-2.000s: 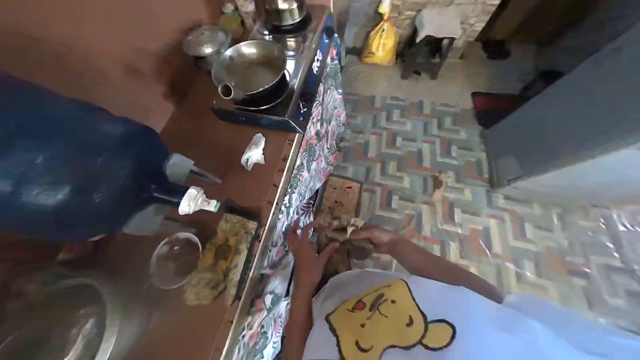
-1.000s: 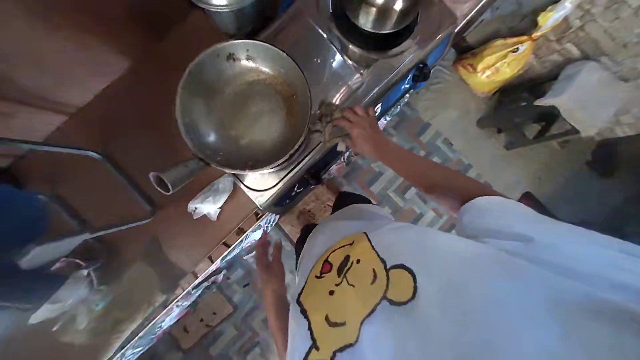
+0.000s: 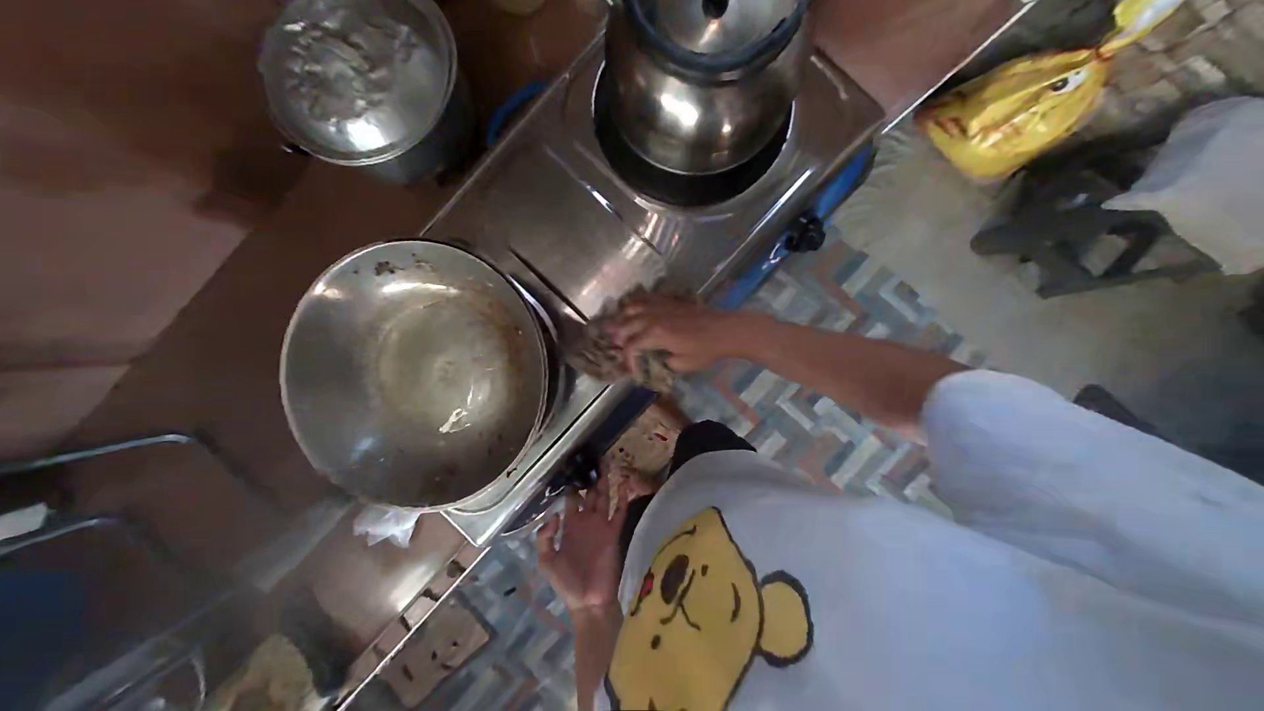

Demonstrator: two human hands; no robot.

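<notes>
My right hand [image 3: 671, 331] presses a crumpled grey-brown cloth [image 3: 607, 346] onto the steel top of a two-burner gas stove [image 3: 553, 212], near its front edge and between the burners. Just left of the cloth, a wide metal pan [image 3: 434, 365] sits on the near burner, with a little shiny liquid or residue inside. A round steel pot [image 3: 696, 99] stands on the far burner. My left hand [image 3: 588, 543] hangs below the front edge of the stove, fingers spread, with nothing seen in it.
A lidded aluminium pot [image 3: 360, 79] stands behind the stove. A crumpled white plastic piece [image 3: 387, 525] lies beside the pan. Black knobs [image 3: 805, 234] project from the stove front. On the floor are a yellow plastic bag [image 3: 1017, 114] and a dark stool [image 3: 1096, 242].
Two seconds ago both hands were together at the cloth, off the counter. My right hand now has the cloth on the stove top, and my left hand is apart from it. The view has shifted closer to the stove.
</notes>
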